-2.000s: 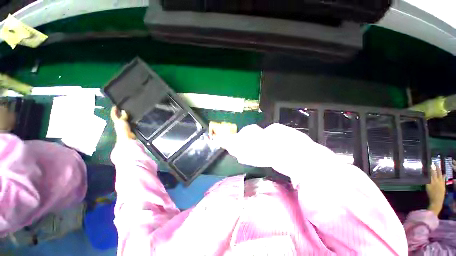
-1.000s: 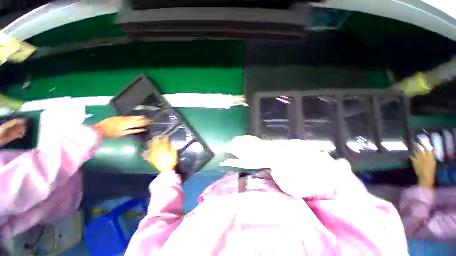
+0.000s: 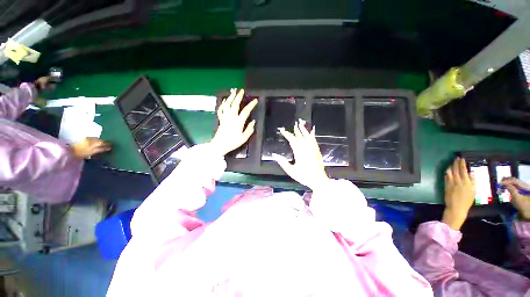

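A dark foam tray (image 3: 410, 139) lies in front of me with four phone slots in a row. The smartphones in it, such as the rightmost one (image 3: 382, 134), have glossy black screens with light glare. My left hand (image 3: 233, 125) is spread over the leftmost phone and hides most of it. My right hand (image 3: 305, 155) is spread over the second phone, its fingertips near the divider to the third. Both hands show no held object. Whether the fingertips touch the screens is unclear.
A second foam tray (image 3: 132, 100) with dark phones lies slanted at the left. White papers (image 3: 80, 123) lie beyond it, near a neighbour's hand (image 3: 90, 147). At the right are a yellow-wrapped post (image 3: 440, 93) and another person's hands over a tray with lit phones.
My left hand has moved from the slanted tray to the front tray. Both hands are now over its phones. The neighbour's hand has withdrawn from the slanted tray. The view has shifted right.
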